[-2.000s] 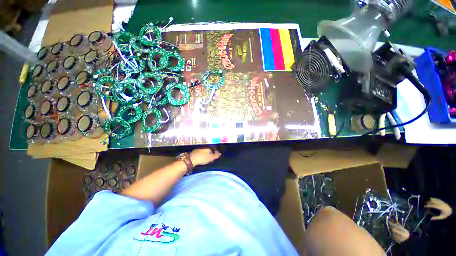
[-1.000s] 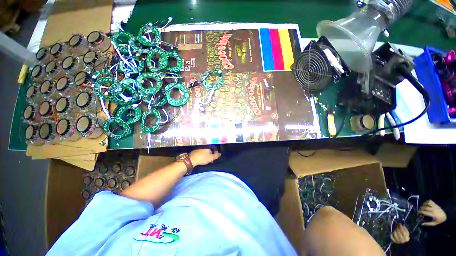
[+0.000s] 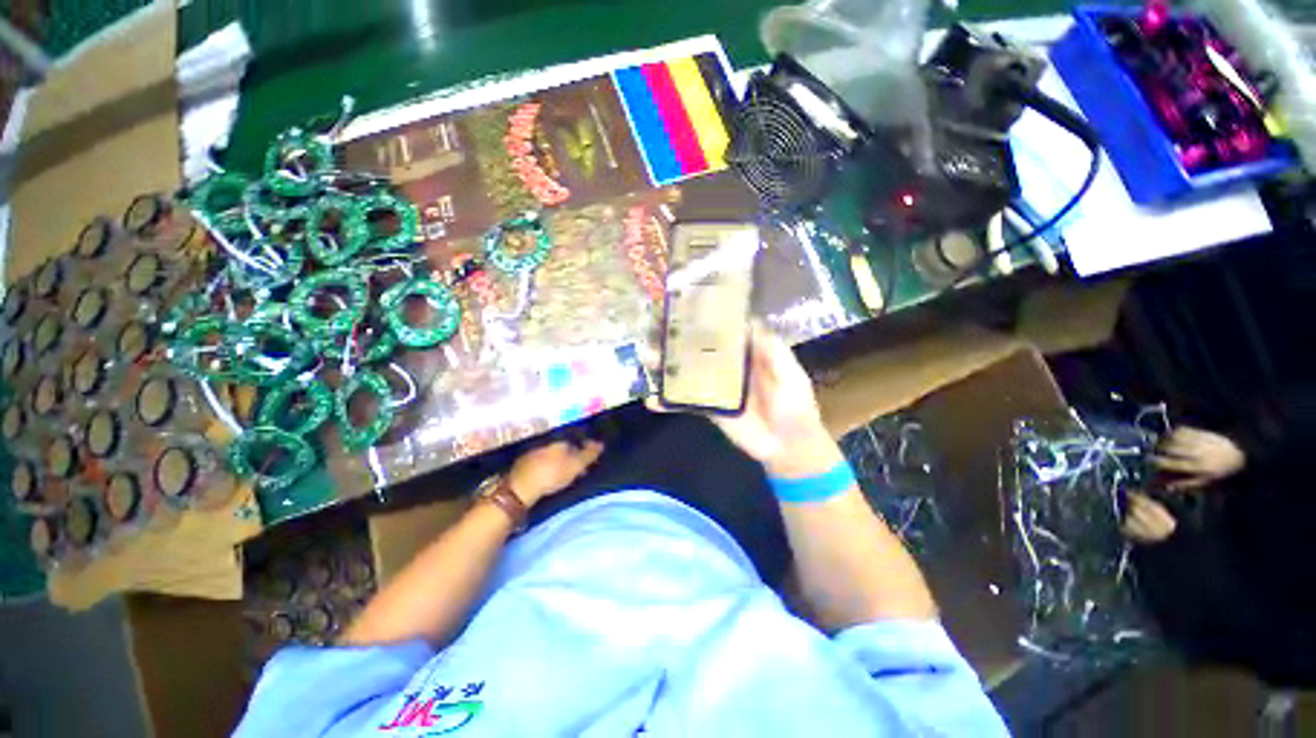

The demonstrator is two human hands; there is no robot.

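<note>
A smartphone (image 3: 707,317) with a lit, pale screen is held upright over the front of the printed sheet (image 3: 585,231). My right hand (image 3: 775,404), with a blue band at the wrist, grips its lower part. My left hand (image 3: 559,467), with a brown watch or bracelet, rests at the bench edge over the dark lap. Its fingers look curled, and I cannot tell if it holds anything. Green ring parts (image 3: 420,312) with pale wires lie heaped left of the sheet. One more green ring (image 3: 518,245) lies alone on the sheet.
Dark ring parts (image 3: 104,431) stand in rows on cardboard at the left. A black fan (image 3: 781,133), a clear hood and a black unit stand at the back right, near a blue bin (image 3: 1075,72). Cardboard boxes are below. Another person's hands (image 3: 1198,456) are at the right.
My right hand has come into view with the smartphone. The view has turned, so the bench appears tilted and shifted left. My left hand stays at the bench edge.
</note>
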